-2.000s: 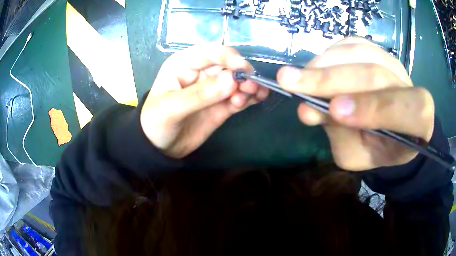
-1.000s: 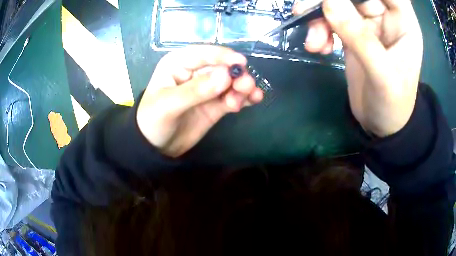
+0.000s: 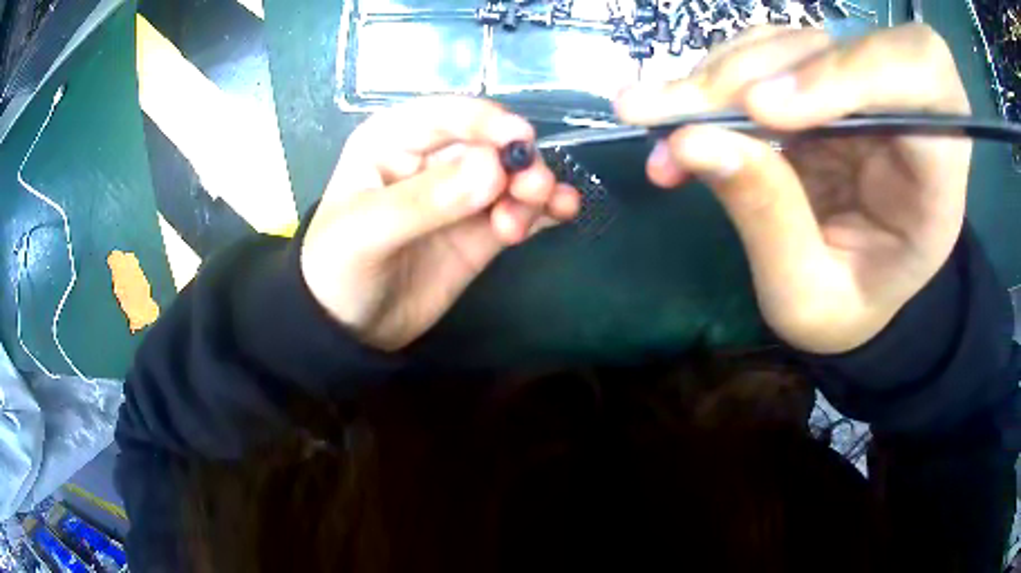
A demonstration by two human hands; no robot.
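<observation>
My left hand (image 3: 409, 218) pinches a small dark module (image 3: 517, 155) between thumb and forefinger, its round end showing. My right hand (image 3: 829, 179) holds black tweezers (image 3: 862, 124) with bright steel tips, lying nearly level and pointing left. The tips are at the right side of the module; whether they touch it is not clear. A small sheet with a grid of tiny pieces (image 3: 584, 193) shows just right of my left fingertips, partly hidden by them.
A clear plastic tray (image 3: 417, 58) with loose dark modules (image 3: 683, 22) lies beyond my hands. Yellow-and-black hazard tape (image 3: 213, 123), an orange-tan scrap (image 3: 133, 291) and a white cable (image 3: 69, 241) are at left. Golden-dark parts show at the far right edge.
My right hand went up over the tray with the tweezers, then came back down, bringing the tips beside the module. My left hand shifted slightly left and still holds the module.
</observation>
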